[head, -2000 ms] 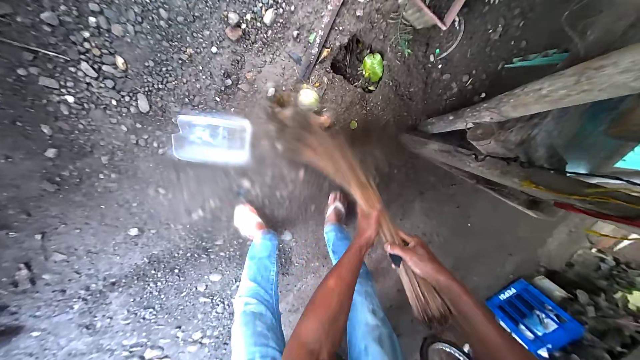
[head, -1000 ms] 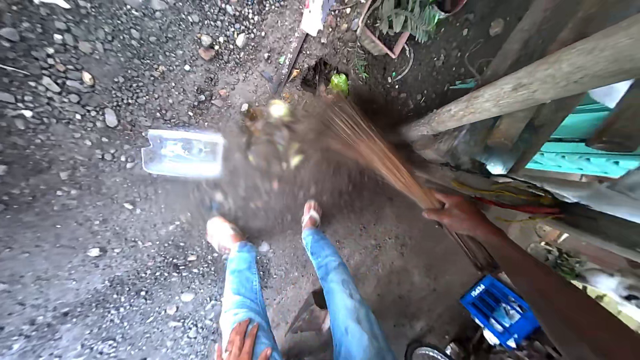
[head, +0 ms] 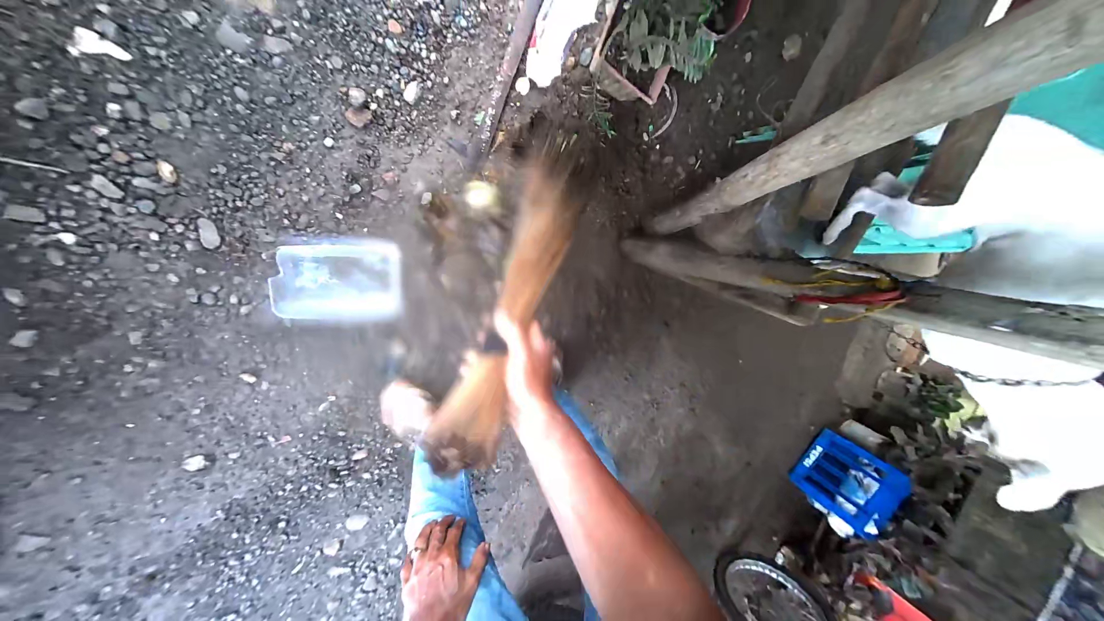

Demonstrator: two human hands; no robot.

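My right hand (head: 522, 358) grips a stick broom (head: 536, 250) around its bound middle. The bristle end, blurred, points up and a little right over the soil, and the thick butt end lies toward my left leg. My left hand (head: 440, 569) rests on the left knee of my jeans with fingers spread, holding nothing. A clear plastic container (head: 338, 280) lies on the ground left of the broom. Between them is a blurred patch of debris (head: 461, 237) with a pale round thing (head: 480, 195) at its top.
Gravel (head: 207, 190) covers the left side. Wooden poles (head: 871, 112) slant in at the right, with a white animal (head: 1026, 198) behind them. A blue plastic crate (head: 851, 483) and a wheel (head: 768, 586) are at lower right. A planter (head: 634, 82) with a plant stands at the top.
Two seconds ago both hands were on the broom; my left hand has since let go and rests on my knee. Since one second ago, the broom and my right hand have moved left, toward my legs.
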